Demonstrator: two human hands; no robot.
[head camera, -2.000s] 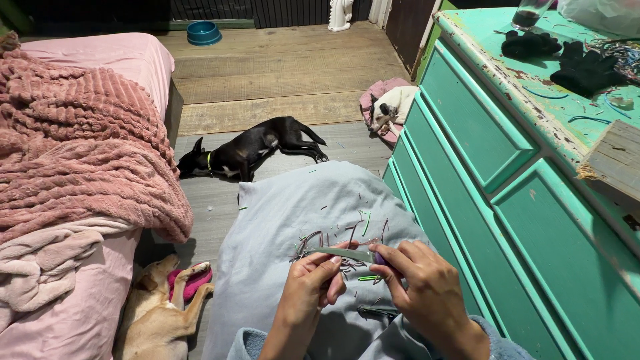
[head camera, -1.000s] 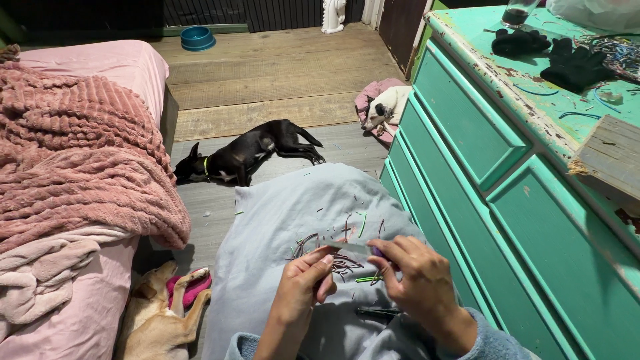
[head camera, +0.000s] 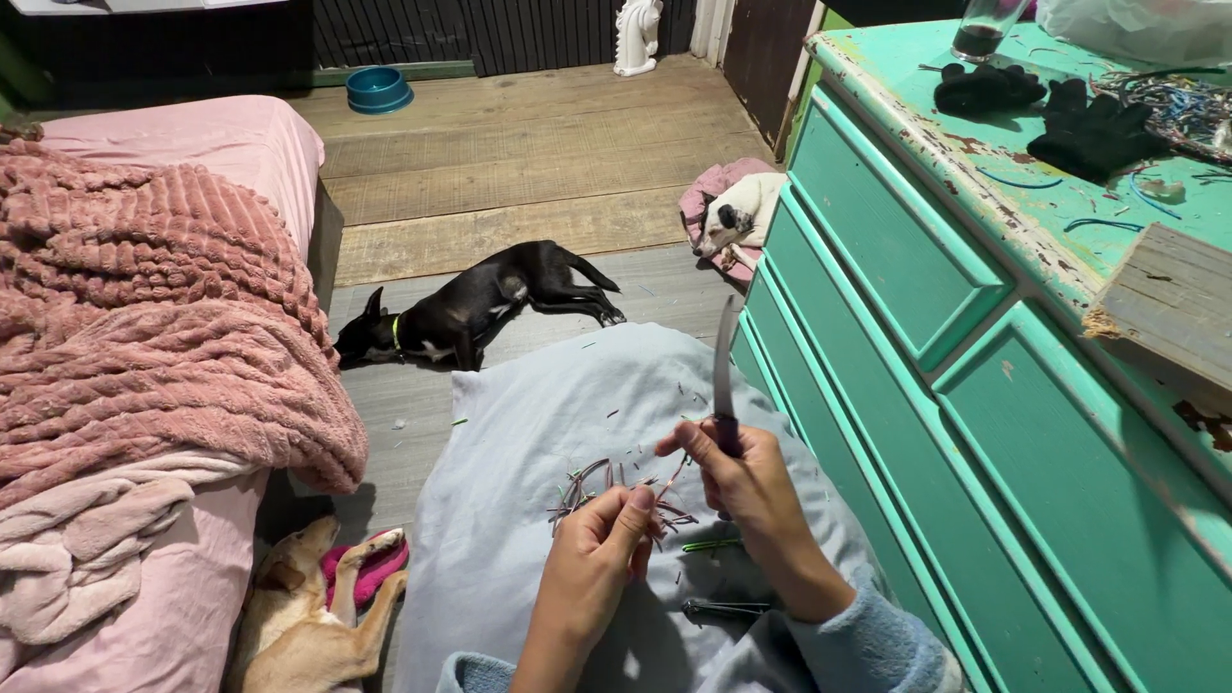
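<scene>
My left hand (head camera: 602, 539) pinches a thin wire (head camera: 671, 476) between thumb and fingers above a pale blue cloth (head camera: 539, 423) spread over my lap. My right hand (head camera: 746, 481) is closed round the dark handle of a knife (head camera: 723, 366), whose blade points up; its fingertips are close to the wire's upper end. Beneath the hands lies a heap of brown wire pieces (head camera: 582, 486) with scattered scraps. Green wire pieces (head camera: 712, 546) lie right of the left hand, and a dark metal tool (head camera: 727, 609), its kind unclear, lies nearer me.
A turquoise dresser (head camera: 905, 318) stands at right, bearing black gloves (head camera: 1097, 130), a tangle of wires (head camera: 1179, 106), a glass (head camera: 984, 34) and a wooden block (head camera: 1169, 294). A black dog (head camera: 481, 303), a white dog (head camera: 756, 212) and a tan dog (head camera: 308, 616) lie on the floor. A bed (head camera: 207, 144) is at left.
The knife blade, earlier held level between both hands, now points upward in my right hand. The wire now shows stretched between my two hands.
</scene>
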